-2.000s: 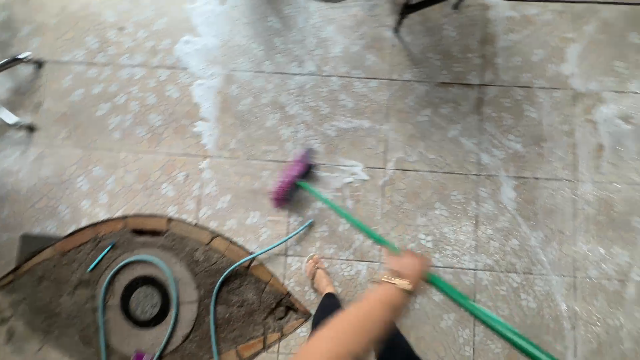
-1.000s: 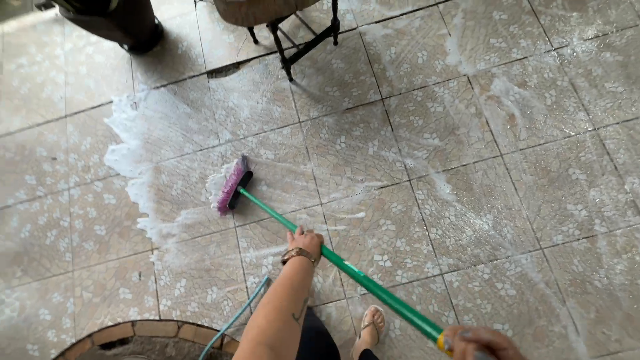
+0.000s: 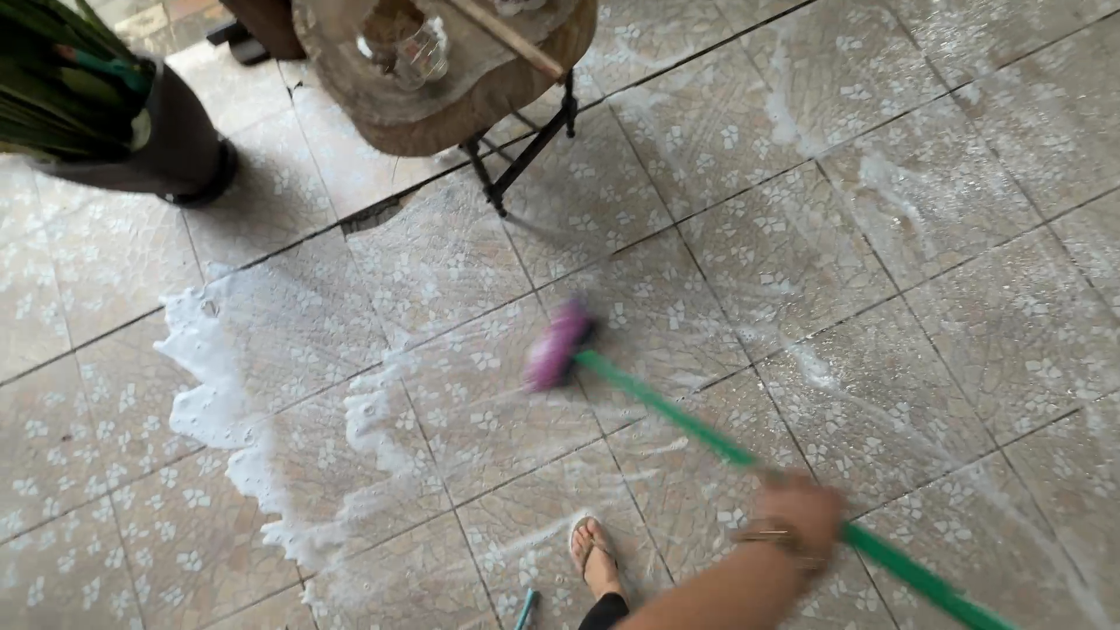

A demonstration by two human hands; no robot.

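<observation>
My left hand (image 3: 801, 521), blurred and with a bracelet at the wrist, is closed around the green handle (image 3: 910, 573) of a broom at the lower right. From there the handle slants up and left to the broom's purple-bristled head (image 3: 560, 346), blurred, near the middle of the tiled floor (image 3: 700, 306). White suds (image 3: 210, 402) lie left of the head in a ragged band. The handle's far end and my right hand are out of frame.
A wood-topped table (image 3: 394, 131) with black metal legs and a glass vessel (image 3: 407, 52) stands at the top. A potted plant (image 3: 166, 131) is upper left. My sandalled foot (image 3: 592, 547) and a hose end (image 3: 527, 608) are below.
The broom head has moved right, away from the edge of the suds, and my left hand has moved right with the handle. My right hand, seen on the handle's end one second ago, has left the view.
</observation>
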